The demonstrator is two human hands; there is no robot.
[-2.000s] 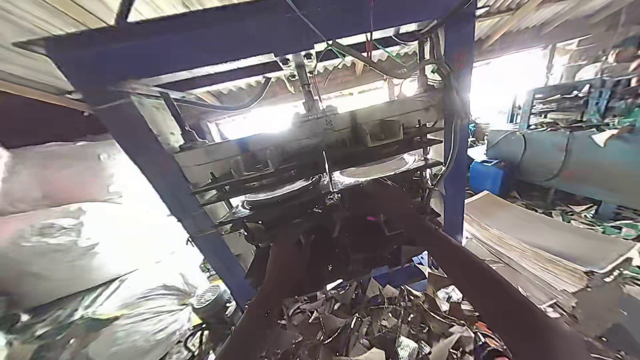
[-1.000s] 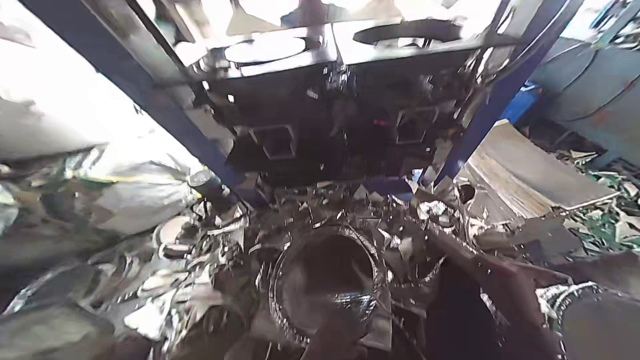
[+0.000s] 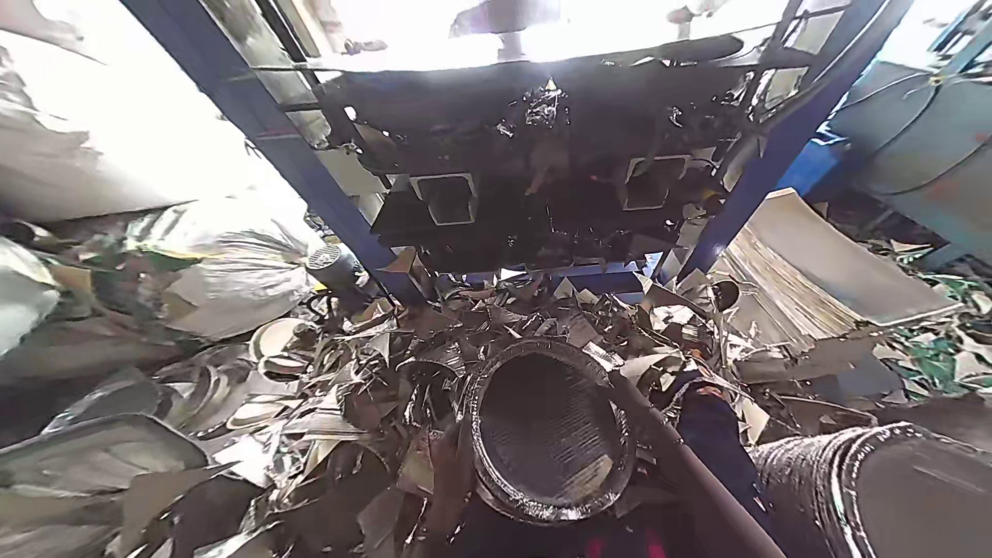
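A round, rimmed plate (image 3: 546,426), or a small stack of such plates, lies between my hands low in the middle of the head view. Its inside is dark and ribbed. My left hand (image 3: 449,465) holds it at the left edge. At its upper right edge is my right hand (image 3: 629,395), with the fingers against the rim. Beyond the plate stands a dark press (image 3: 511,186) in a blue metal frame (image 3: 310,170). To the lower right, a stack of round plates (image 3: 845,480) lies tilted beside my leg.
Cut scraps (image 3: 341,418) cover the floor around the plate. A pile of flat sheets (image 3: 821,271) lies at the right, near a blue container (image 3: 818,163). On the left are a filled plastic sack (image 3: 232,263) and a small motor (image 3: 332,263).
Both hands were reaching to the press two seconds ago; now they are at the round plate near my body. The view has tipped downward. My right hand has come in to the plate's rim.
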